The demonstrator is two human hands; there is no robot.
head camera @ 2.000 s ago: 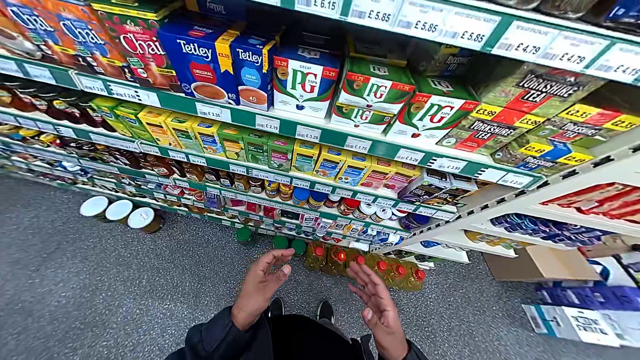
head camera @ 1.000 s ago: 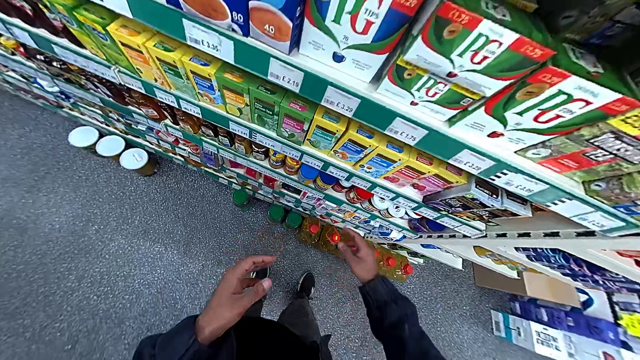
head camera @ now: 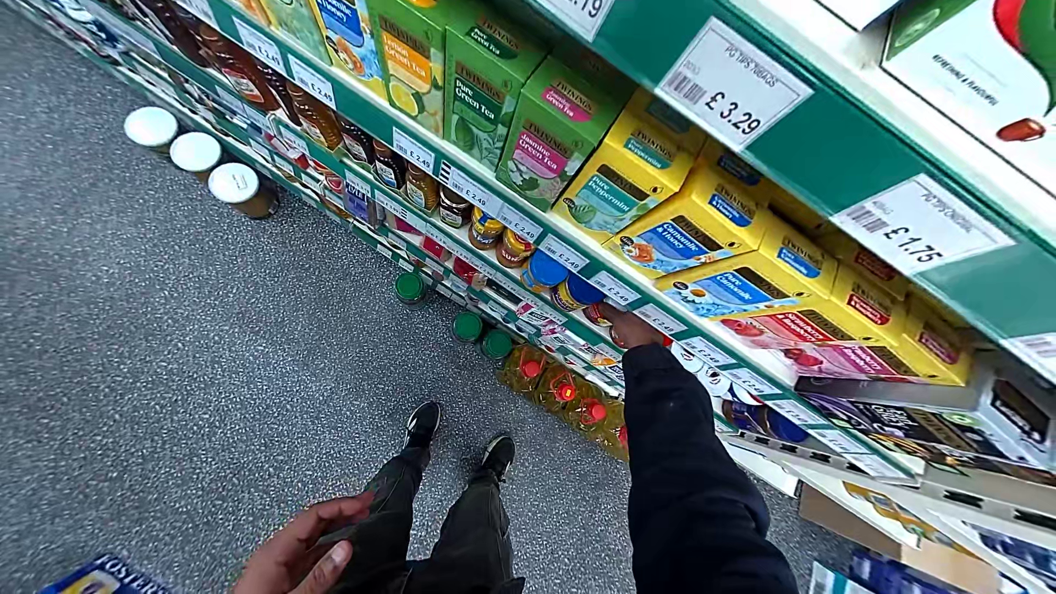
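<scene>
My right hand (head camera: 634, 327) reaches into a lower shop shelf, at a row of jars beneath the boxed teas. Its fingers are mostly hidden by the shelf edge, beside a jar with a red and yellow label (head camera: 597, 314), so whether it grips anything cannot be told. Just left of it stand jars with blue lids (head camera: 546, 269). Above are yellow boxes of peppermint tea (head camera: 620, 191) and green boxes of jasmine green tea (head camera: 551, 140). My left hand (head camera: 309, 544) hangs over the floor at the bottom, fingers apart and holding nothing.
Bottles of yellow oil with red caps (head camera: 564, 391) stand on the floor against the shelving. Green-lidded jars (head camera: 467, 327) and white-lidded tubs (head camera: 234, 183) are farther left. An opened cardboard box (head camera: 850, 521) lies at lower right. My feet are on the speckled floor (head camera: 247, 330).
My right hand has moved from above the floor and oil bottles to the jar shelf. My left hand stays empty, lower in view. The view has moved closer to the shelves.
</scene>
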